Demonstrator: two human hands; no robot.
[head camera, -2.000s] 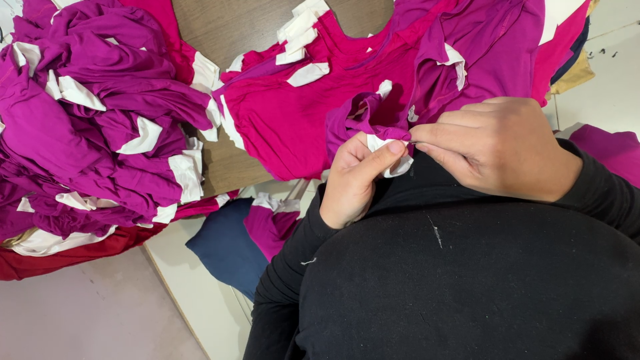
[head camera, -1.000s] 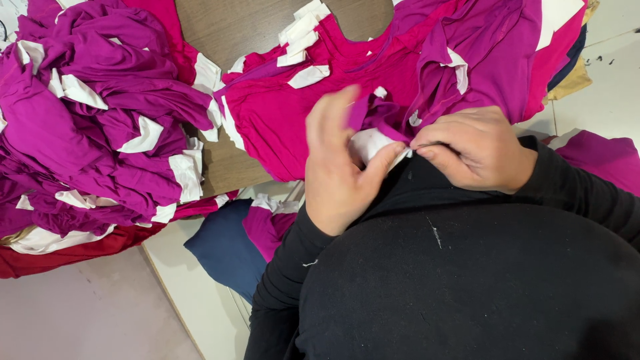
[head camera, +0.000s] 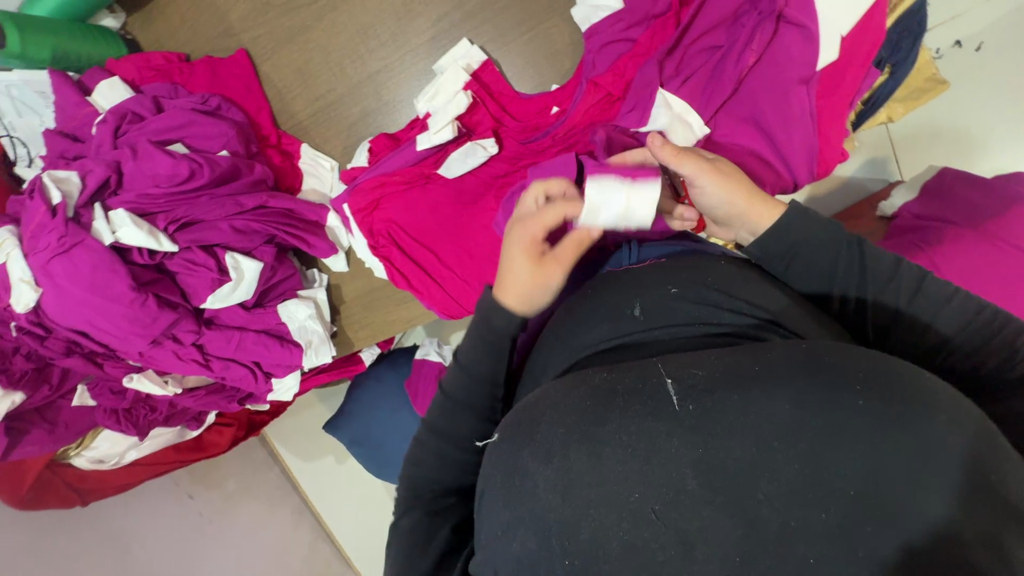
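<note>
My left hand (head camera: 544, 248) pinches the left edge of a white fabric piece (head camera: 620, 202) that is joined to purple cloth; the hand is slightly blurred. On the other side of this piece, my right hand (head camera: 712, 188) has its fingers around a small red-handled tool (head camera: 690, 204), mostly hidden, and its thumb and fingers are at the purple cloth. Behind both hands a magenta and purple garment (head camera: 448, 248) with white fabric pieces lies over the table edge and towards my lap.
A heap of purple garments with white pieces (head camera: 160, 264) covers the left of the wooden table (head camera: 360, 56). Green thread cones (head camera: 60, 40) stand at the top left. Navy cloth (head camera: 376, 424) lies below the table edge, more purple cloth (head camera: 960, 232) at the right.
Both hands were pinching the cloth close together; now they are farther apart with the white piece spread between them. The red tool has come into sight in my right hand.
</note>
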